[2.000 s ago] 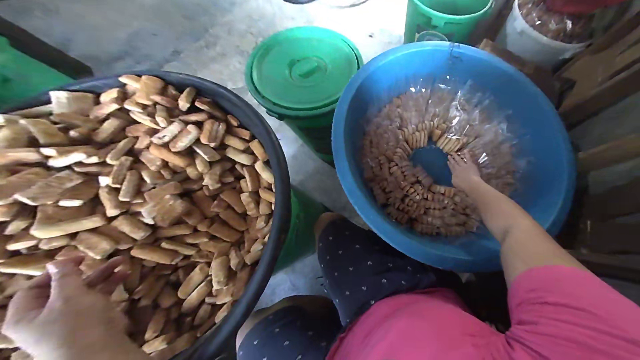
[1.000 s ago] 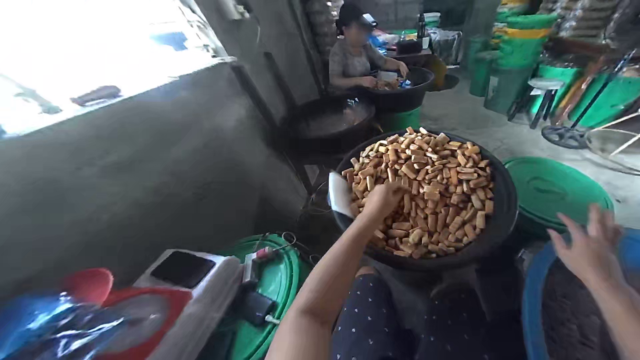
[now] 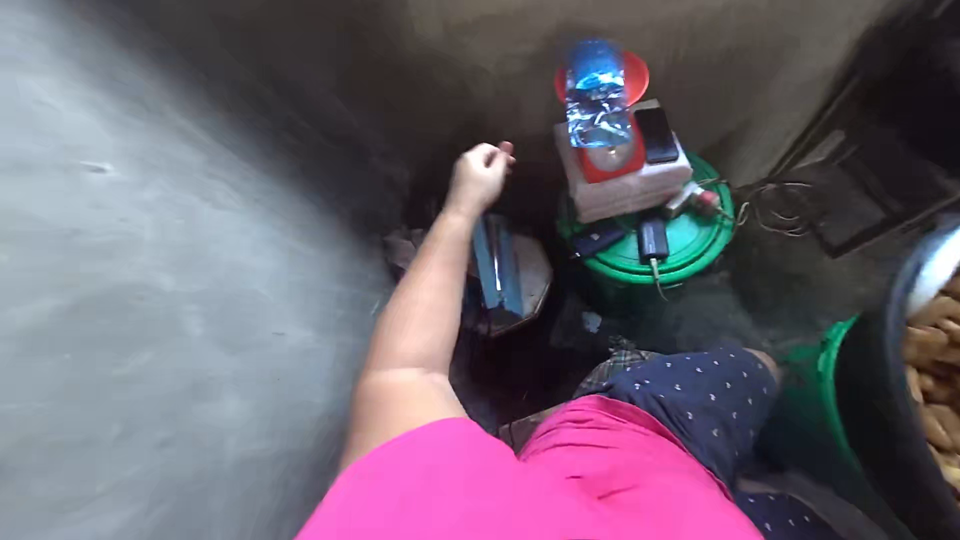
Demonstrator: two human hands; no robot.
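Observation:
My left hand (image 3: 484, 176) reaches forward, just beyond a long blue device (image 3: 499, 266) with a shiny strip, partly behind my forearm. Its fingers are curled in, and nothing shows in them. To its right, a pale box (image 3: 626, 191) on a green lid (image 3: 675, 255) carries a red scale (image 3: 611, 161) and a black phone (image 3: 656, 135). Blue clear plastic film (image 3: 598, 97) lies over the scale and a red dish (image 3: 636, 79). My right hand is out of view. Brown biscuit-like pieces (image 3: 937, 375) fill a large dark basin (image 3: 896, 352) at the right edge.
A grey wall (image 3: 150, 262) runs close along the left. Two small dark devices, one a power bank or adapter (image 3: 652, 238) with a cable, lie on the green lid. Loose cords (image 3: 780, 210) hang to its right. A green tub (image 3: 832, 360) stands beside the basin.
The view has swung far left. My left hand, on the brown pieces one second ago, is now away from them beside the blue device. My right hand has left the view.

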